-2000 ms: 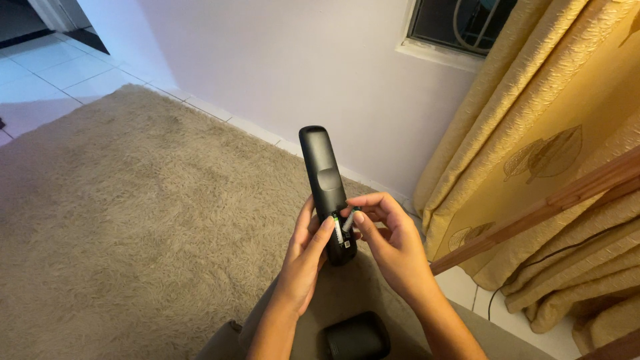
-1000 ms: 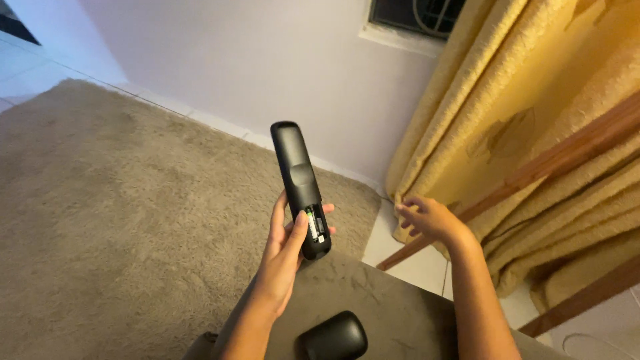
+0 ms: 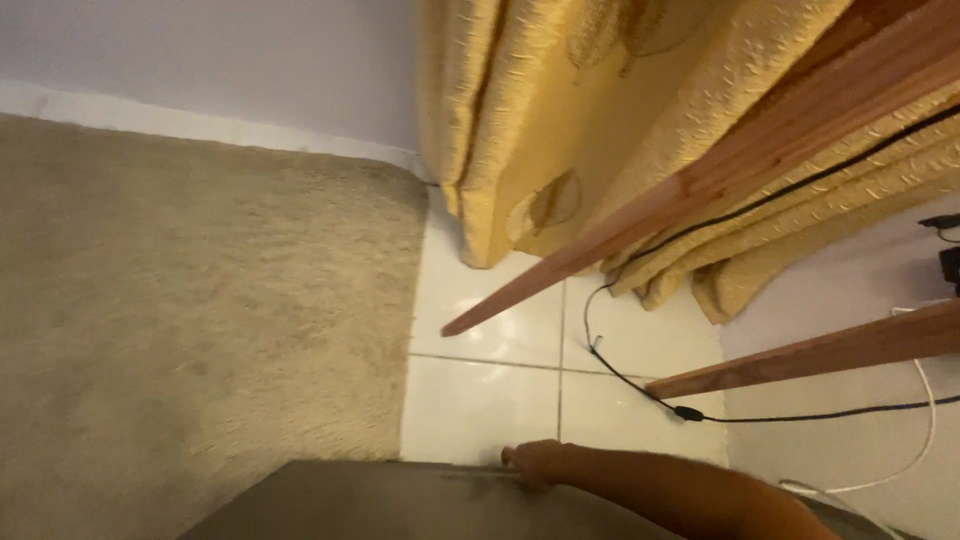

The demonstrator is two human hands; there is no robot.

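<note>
My right hand (image 3: 534, 459) is at the edge of the grey surface (image 3: 360, 499) at the bottom of the head view, above the white floor tiles. Its fingers are partly hidden and blurred, so whether they hold anything cannot be told. My left hand is out of view, and so are the black remote control and the black rounded object seen earlier.
A beige rug (image 3: 210, 300) covers the floor at left. Two wooden legs (image 3: 600, 247) slant in from the right, before yellow curtains (image 3: 487, 150). A black cable (image 3: 630, 382) and a white cable (image 3: 930, 420) run along the right.
The view has swung right and down. Two seconds ago both hands were at the remote's open battery compartment; one second ago my right hand was away from it while my left held it.
</note>
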